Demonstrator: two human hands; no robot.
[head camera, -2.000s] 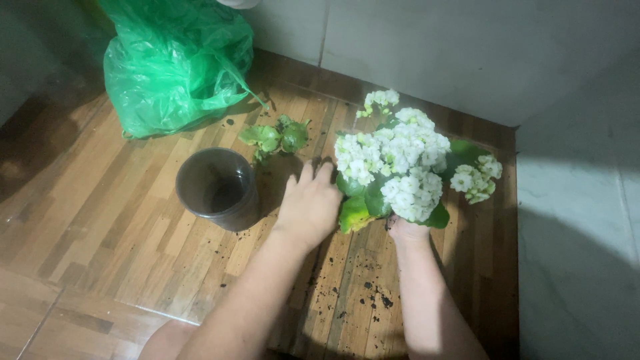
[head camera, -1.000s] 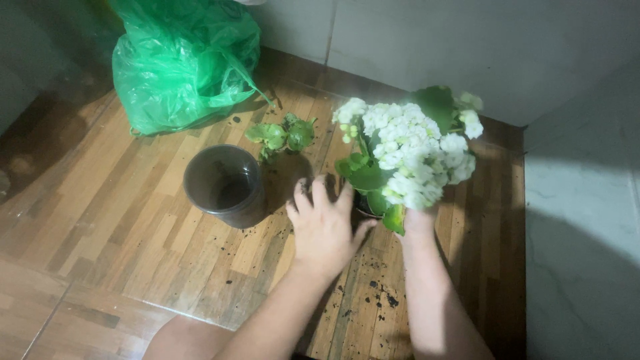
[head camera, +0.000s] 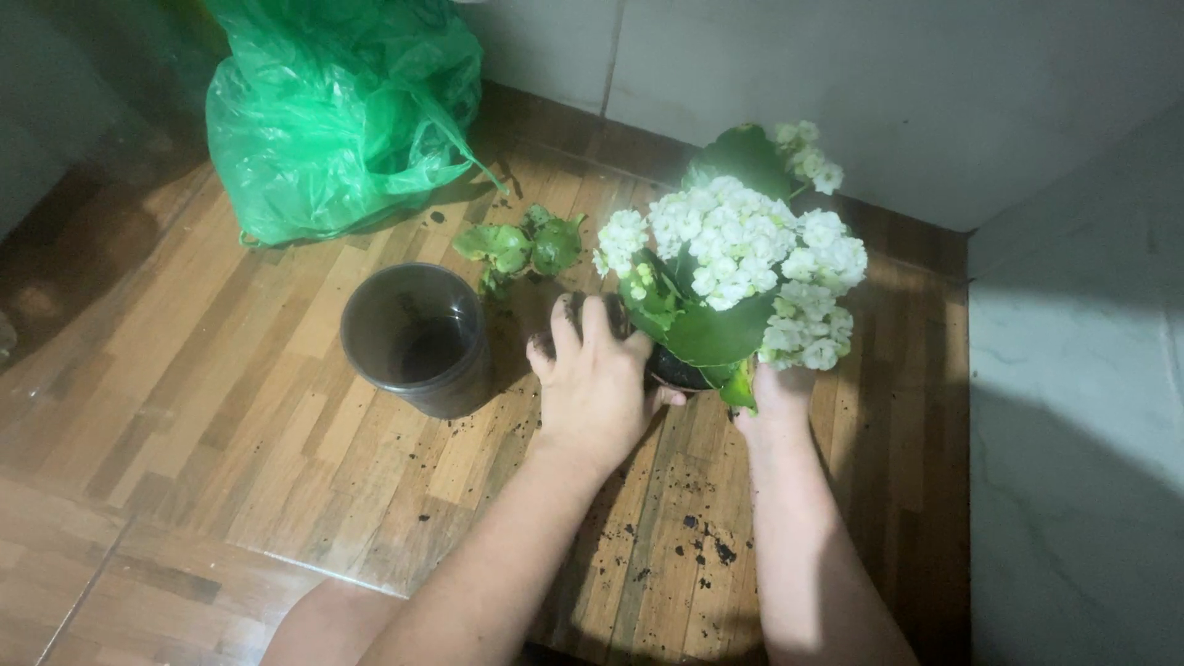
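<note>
A white-flowered potted plant (head camera: 731, 240) with broad green leaves stands right of the middle, its dark pot (head camera: 680, 370) mostly hidden under the foliage. My left hand (head camera: 597, 379) is at the left side of this pot, fingers bent and soiled at the tips; its thumb lies by the pot's near edge. Under the blossoms on the right, my right hand (head camera: 782, 393) is at the plant's base, its fingers hidden by leaves and flowers. A dark, translucent plastic pot (head camera: 416, 338) stands upright left of my left hand. Beyond it lie small leafy cuttings (head camera: 527, 245) on the floor.
A crumpled green plastic bag (head camera: 342, 129) stands at the back left. Dark soil crumbs (head camera: 708, 546) are scattered over the wood-patterned tile floor (head camera: 250, 425). Pale tiled walls (head camera: 832, 83) close off the back and right. A bare knee shows at the bottom.
The flowering plant has turned and tilted, showing leaves at its back and the dark pot. My left hand has moved right, from beside the plant to the pot's side.
</note>
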